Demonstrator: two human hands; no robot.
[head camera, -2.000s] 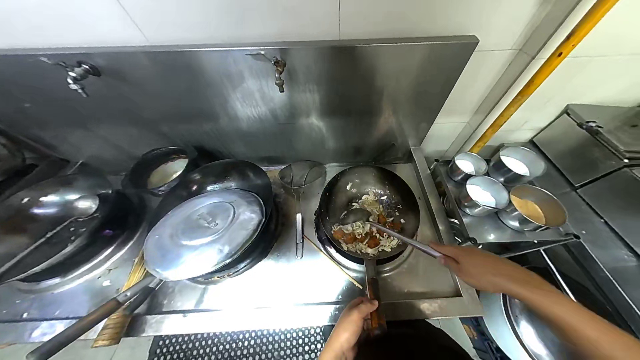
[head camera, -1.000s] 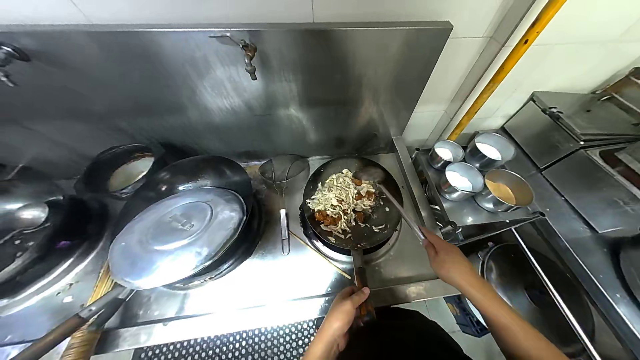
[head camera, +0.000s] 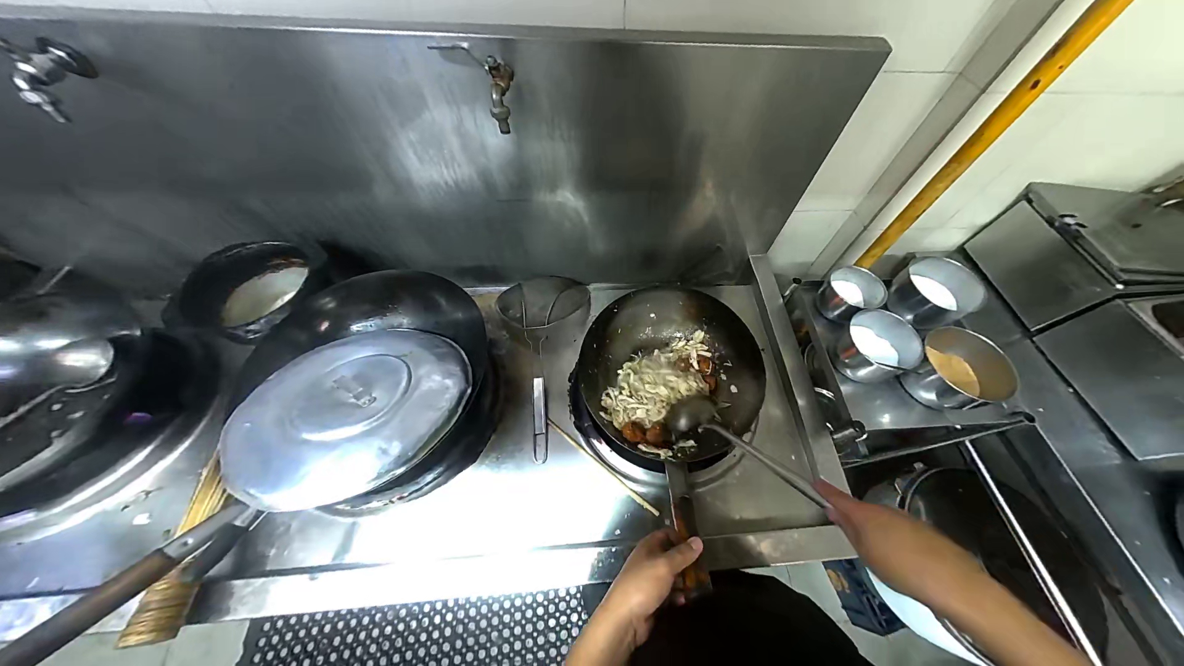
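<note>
My left hand (head camera: 661, 569) grips the wooden handle of a dark wok (head camera: 740, 356) on the right burner. Pale shredded food (head camera: 647, 388) lies in the wok, with reddish-brown pieces (head camera: 646, 433) along its lower and right sides. My right hand (head camera: 846, 509) holds the long metal handle of a cooking ladle (head camera: 692, 413), whose bowl is down in the wok at the right of the food. Just left of the wok rests a wire strainer (head camera: 543, 305), its handle pointing toward me, and a thin stick (head camera: 601, 462) lies beside it.
A metal lid (head camera: 347, 416) leans over a large wok on the left, its long handle past the front edge. A bamboo brush (head camera: 157, 610) is below it. Metal containers of white and tan powder (head camera: 962, 370) stand at right. A tap (head camera: 499, 92) juts from the steel backsplash.
The ladle's bowl has moved from the upper right of the wok to its lower middle. The food has shifted and been turned over. Both hands keep their hold.
</note>
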